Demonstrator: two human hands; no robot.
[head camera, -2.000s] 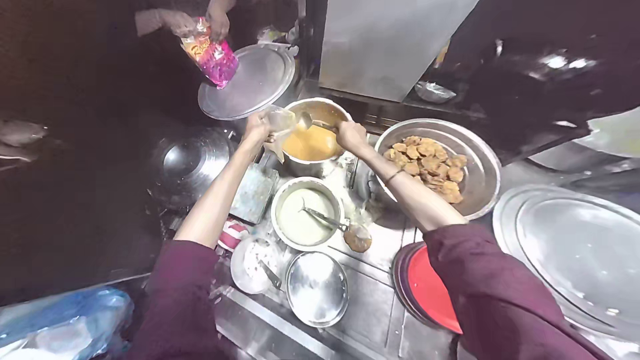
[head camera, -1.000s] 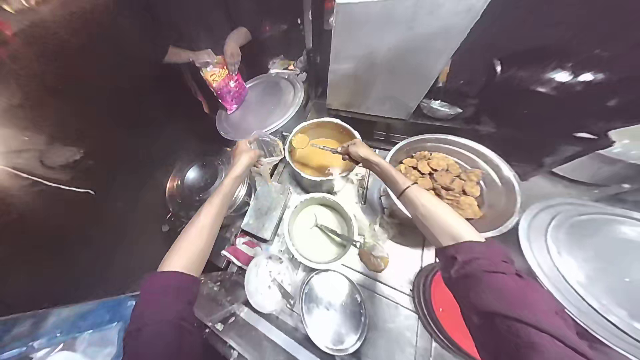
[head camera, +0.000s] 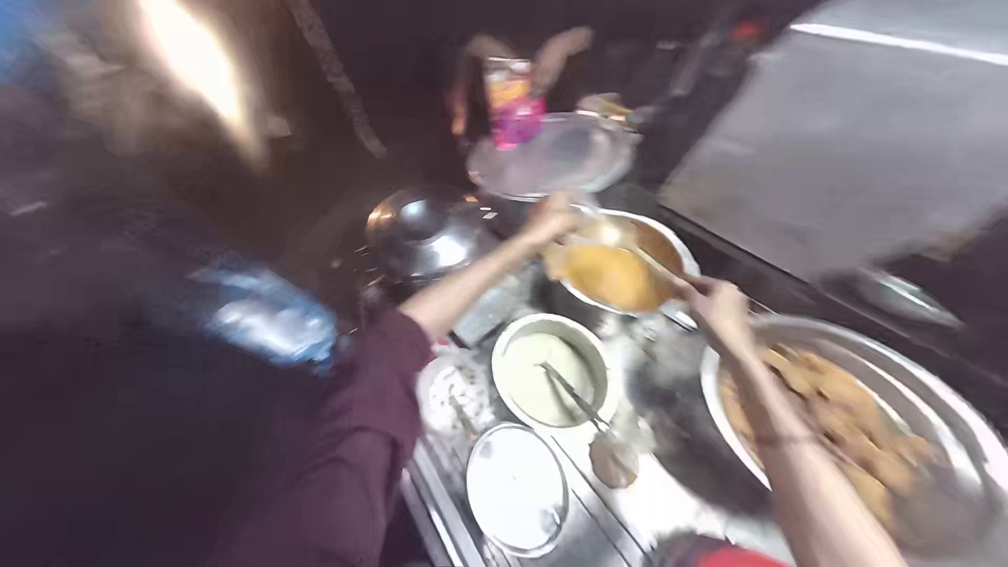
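A metal pot (head camera: 687, 250) of orange-brown curry stands at the centre. My left hand (head camera: 554, 218) grips a clear plastic bag (head camera: 587, 218) at the pot's left rim. My right hand (head camera: 718, 303) is closed on the handle of a ladle (head camera: 654, 261), whose bowl is at the bag's mouth, over the pot. Blur hides exactly how bag and ladle meet. Nearer me, a pot of pale creamy liquid (head camera: 543, 378) holds a second ladle (head camera: 572, 394). A large metal basin (head camera: 937, 402) of fried brown pieces (head camera: 835, 402) lies beneath my right forearm.
A round metal lid (head camera: 516, 488) lies in front, beside a small filled bag (head camera: 614, 459). A shiny metal vessel (head camera: 425, 236) stands at left. Across the counter, another person's hands (head camera: 563, 55) hold a pink packet (head camera: 516, 110) above a metal tray (head camera: 559, 161). A grey panel (head camera: 850, 150) rises at right.
The ladle has moved from inside the curry pot to the bag in my left hand. The view has swung left and is blurred.
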